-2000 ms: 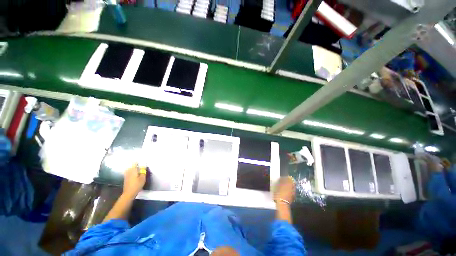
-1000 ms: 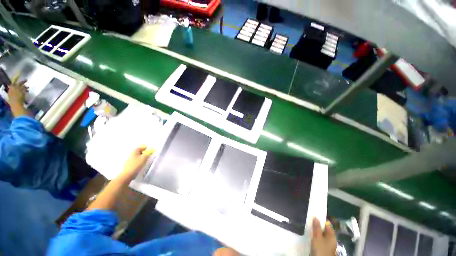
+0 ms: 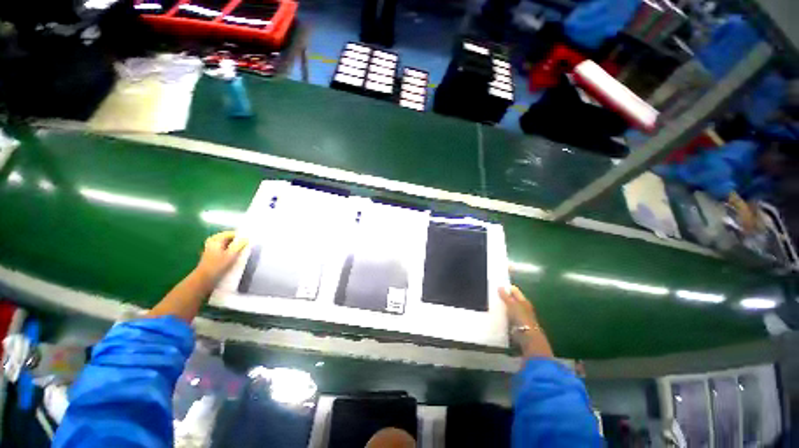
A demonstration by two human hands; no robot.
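Observation:
A white foam tray (image 3: 368, 325) with three slots lies over the green conveyor belt, straight ahead. Each slot holds a dark tablet; the right tablet (image 3: 455, 267) looks darkest, and the left (image 3: 279, 273) and middle (image 3: 374, 282) ones reflect light and show a small white label near the lower end. My left hand (image 3: 222, 255) grips the tray's left edge, with yellow on a fingertip. My right hand (image 3: 519, 312) grips its right edge, with a thin pale band on the wrist. I cannot tell whether the tray touches the belt.
The green conveyor belt (image 3: 613, 302) runs across the view. Another tray stands at lower right (image 3: 768, 411); dark slabs (image 3: 372, 420) lie on the near bench. A metal post (image 3: 666, 131) slants at the right. A blue-green bottle (image 3: 236, 96) stands on the far bench. A person's blue sleeve shows far right.
Both hands have carried the tray forward from the near bench to over the conveyor. The tray that lay on the belt opposite is no longer seen there. Dark slabs now show on the near bench.

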